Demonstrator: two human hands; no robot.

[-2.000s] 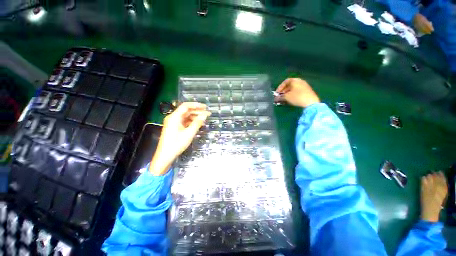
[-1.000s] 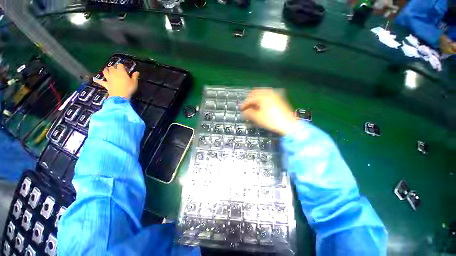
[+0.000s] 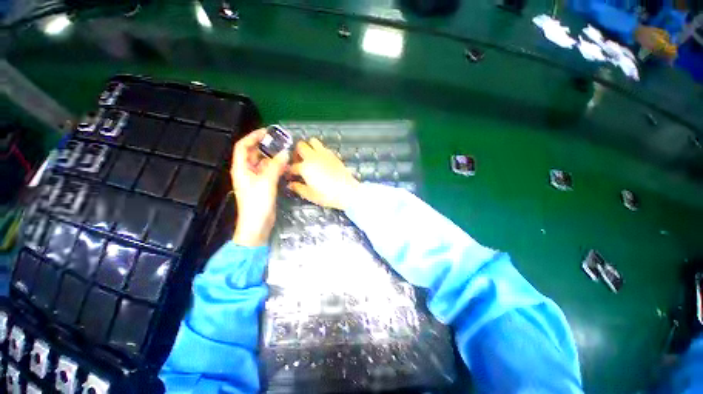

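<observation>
My left hand (image 3: pixel 258 173) holds a squarish dark housing with a silver rim (image 3: pixel 275 141) upright between thumb and fingers, above the upper left corner of the clear blister tray (image 3: pixel 389 158). My right hand (image 3: pixel 324 175) is just right of it, over the same tray, its fingers bent and close to my left thumb. Whether its fingertips hold a tiny part cannot be told. The black blister tray (image 3: pixel 153 202) is at the left, with silver-rimmed housings in its left pockets.
A second black tray with pale square parts (image 3: pixel 66 375) is at the lower left. Small units lie at the right, one (image 3: pixel 462 165) nearest the clear tray. White pieces (image 3: pixel 590 44) and another person's hand (image 3: pixel 655 40) are at the upper right.
My left hand has come from the black tray to the clear tray with a housing in it. My right hand has moved left beside it. A housing is gone from the black tray's top row.
</observation>
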